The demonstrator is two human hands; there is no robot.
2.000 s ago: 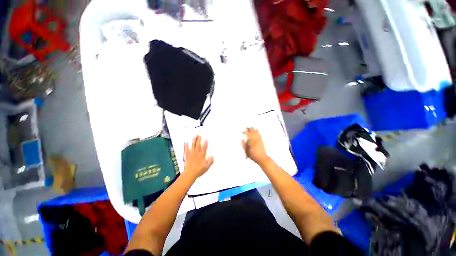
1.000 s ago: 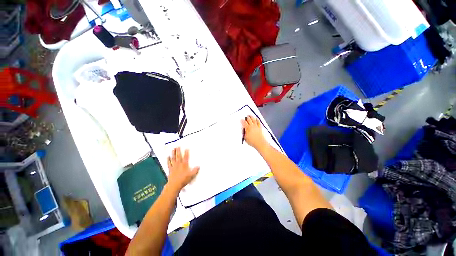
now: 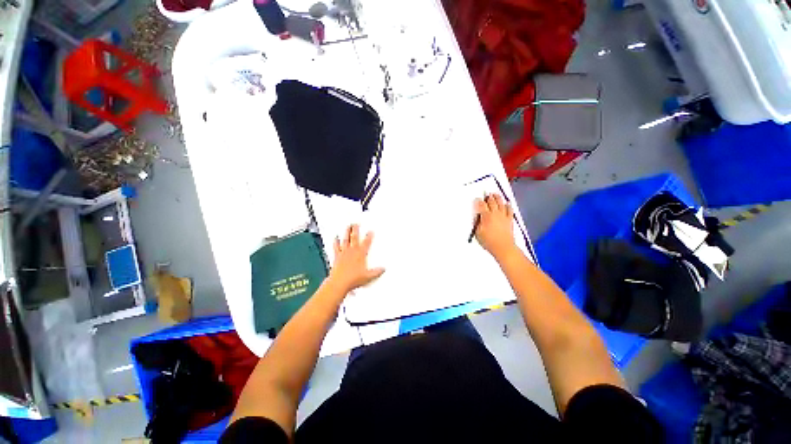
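Note:
A large white pattern sheet (image 3: 425, 260) lies flat at the near end of the white table, with dark fabric edges showing along its near and right sides. My left hand (image 3: 353, 260) rests flat on its left part, fingers spread, holding nothing. My right hand (image 3: 494, 223) is on its right part, near the right edge, closed around a thin dark pen (image 3: 473, 228) that points toward me. A black pile of cut pieces (image 3: 328, 139) with pale edge lines lies farther up the table. How much fabric lies under the sheet is hidden.
A green book (image 3: 286, 282) lies at the table's left edge. Blue crates with cloth stand on the floor at left (image 3: 184, 329) and right (image 3: 555, 227). A grey-topped stool (image 3: 566, 113) and red garments (image 3: 520, 43) are right of the table. Plaid garments (image 3: 746, 373) lie far right.
The view has swung, shifting the table to the right in the picture. My left hand stays spread on the sheet. My right hand stays near its right edge with the pen.

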